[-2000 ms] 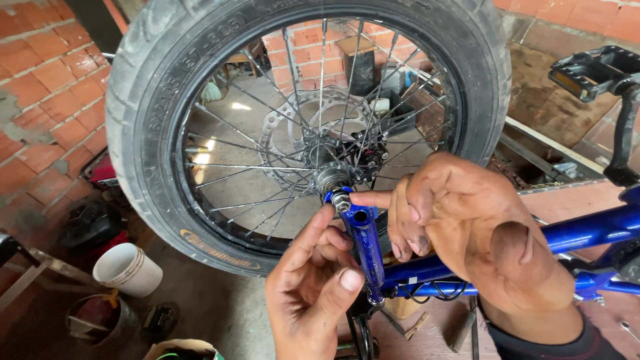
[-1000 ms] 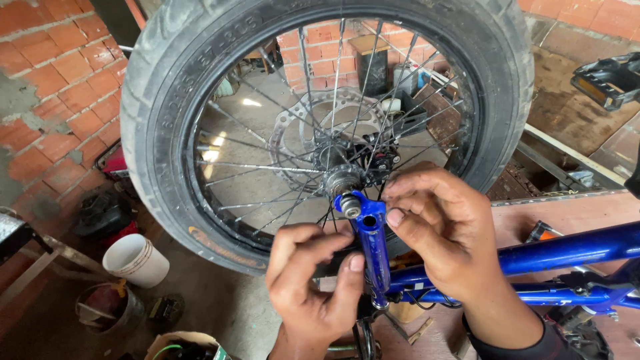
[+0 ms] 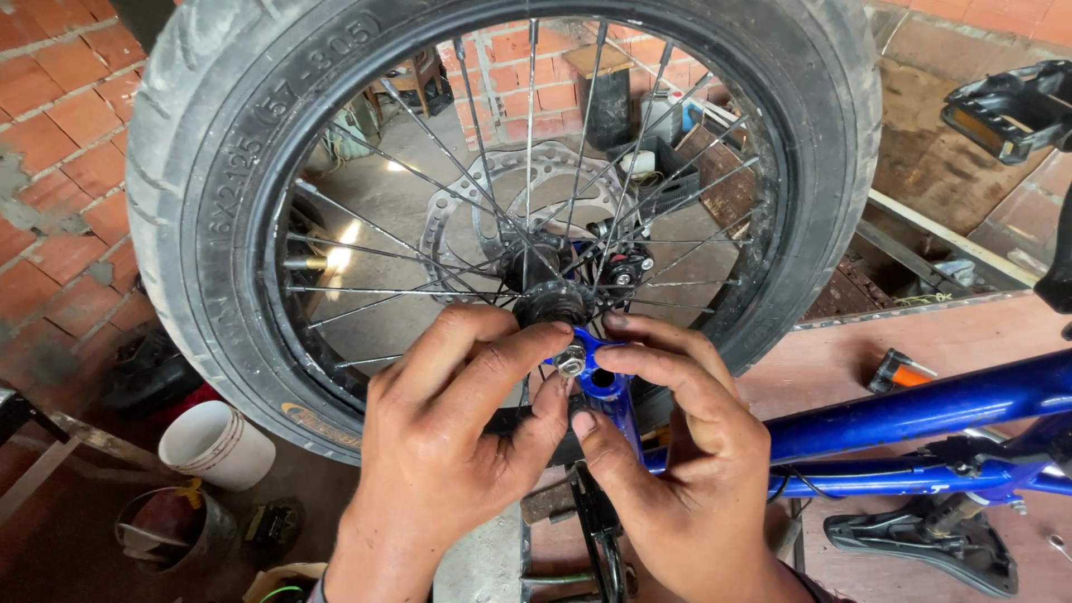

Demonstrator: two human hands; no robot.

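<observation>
A bicycle wheel with a black tyre, spokes and a disc brake rotor stands in a blue bicycle frame. At the hub, an axle nut sits on the axle end against the blue dropout. My left hand has its index finger and thumb at either side of the nut. On the other side, my right hand touches the blue dropout, with its thumb low on the tube and fingers above. A black brake caliper shows behind the spokes.
A black pedal juts in at the upper right. On the wooden bench lies an orange and black tool, with a black saddle below the frame. A white bucket and a metal pail stand on the floor at left.
My left hand has moved up to the axle nut. My right hand, earlier pointing at the dropout and then beside it, now has its fingers on it. The view has come nearer the hub.
</observation>
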